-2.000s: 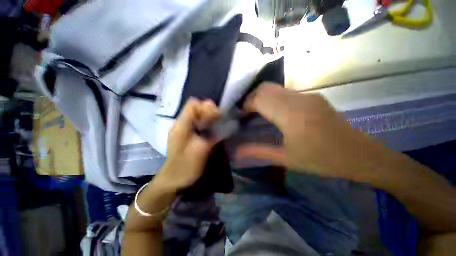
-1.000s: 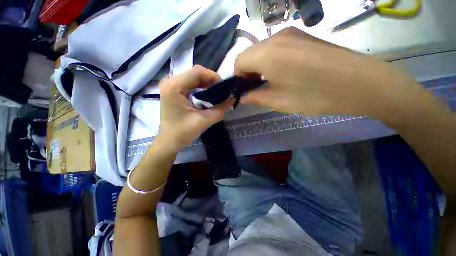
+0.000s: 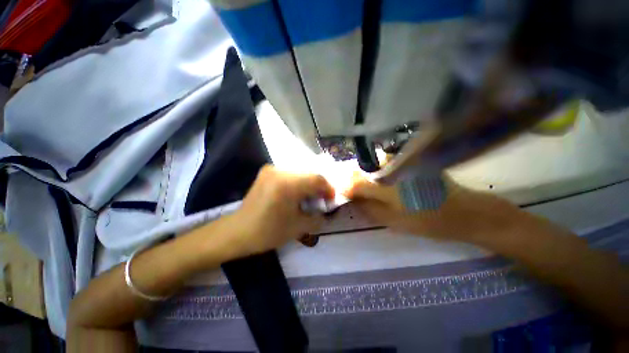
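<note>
My left hand [image 3: 286,203] pinches a cloth edge near the needle area of the sewing machine head [image 3: 324,83]. My right hand [image 3: 376,200] lies close beside it, fingertips at the brightly lit cloth, partly hidden by glare; its exact hold is hard to tell. The pale grey garment panel [image 3: 103,89] with thin black stripes spreads over the left of the table. A black strip [image 3: 265,296] passes under my left forearm and hangs over the ruler-marked edge. A wider black piece [image 3: 231,145] lies behind my left hand.
The table-edge ruler [image 3: 407,289] runs along the front. A yellow scissors handle [image 3: 557,118] shows at the right behind a blurred dark shape. A red object [image 3: 34,26] is at the top left, a cardboard box [image 3: 21,276] at the left edge. Blue plastic [image 3: 545,338] shows bottom right.
Both hands have moved forward with the cloth to the needle area. The view has moved closer, and the machine head now fills the top. The black strip lies further across the front edge.
</note>
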